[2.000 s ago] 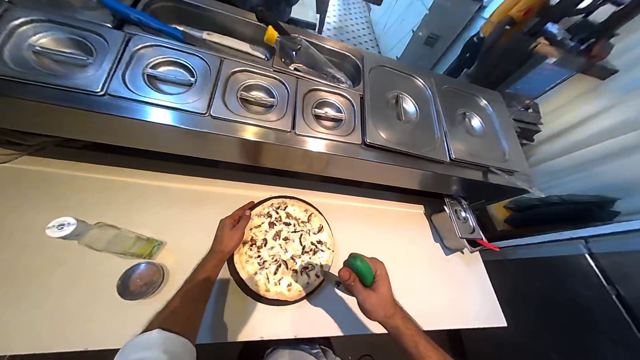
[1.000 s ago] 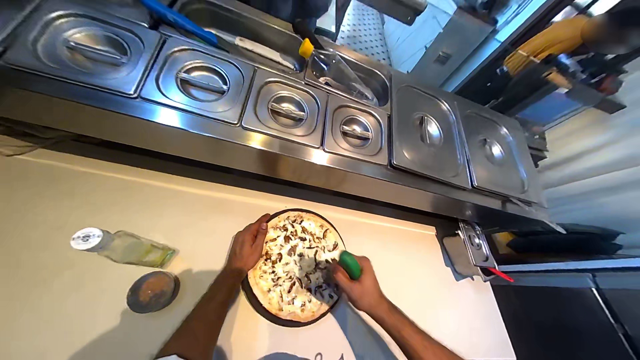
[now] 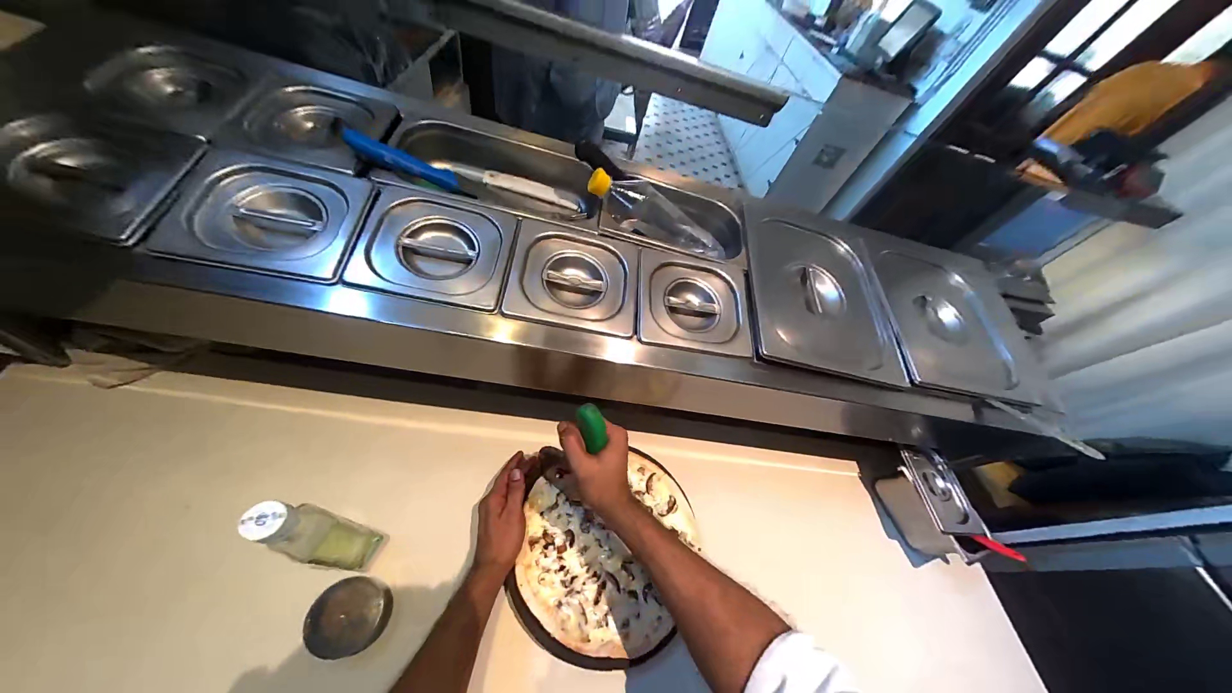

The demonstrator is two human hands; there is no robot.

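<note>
A pizza with mushroom-like brown pieces and white cheese lies on a round dark pan on the pale worktop. My left hand rests against the pan's upper left rim. Gripped in my right hand is the green handle of a cutting tool, held over the pizza's upper edge. The tool's blade is mostly hidden by the hand, so its kind is unclear. Both hands are close together near the rim.
Left of the pizza are a glass shaker jar and a small metal bowl. A steel counter with lidded pans runs behind. At right hangs a lidded steel container with a red-handled utensil. A person stands beyond the counter.
My right hand has moved from the pizza's lower right, across it, to the upper left edge, still gripping the green handle. My left hand stays at the pan's rim.
</note>
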